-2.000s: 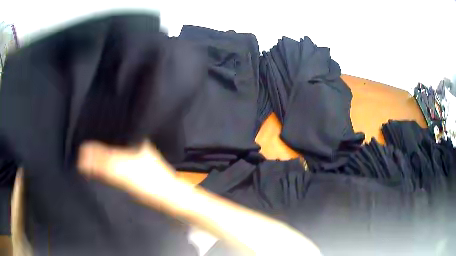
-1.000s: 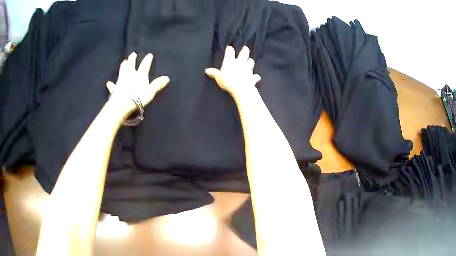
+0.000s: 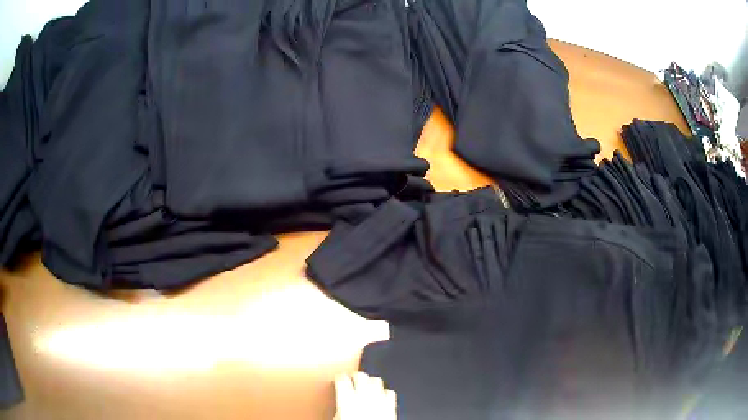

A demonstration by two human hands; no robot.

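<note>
A black garment (image 3: 590,303), likely trousers, lies spread at the lower right, with gathered folds along its far left part. A hand, seemingly my left hand (image 3: 365,399), is cut off by the bottom edge. Its fingers point away from me at the garment's near left edge; whether they grip the cloth is unclear. My right hand is not visible. A wide pile of folded black garments (image 3: 238,115) lies across the left and middle, its top piece flat.
Another black folded pile (image 3: 513,107) stands at the far middle. Layered black garments (image 3: 656,172) lie at the right. The orange-brown table (image 3: 205,328) shows bright glare in front. A small white scrap (image 3: 377,330) lies by the cloth edge. Mixed items (image 3: 709,102) are at the far right.
Both hands have left the flat garment on the left pile; one now shows at the bottom edge. The view has shifted, showing more of the right-hand garments and the table front.
</note>
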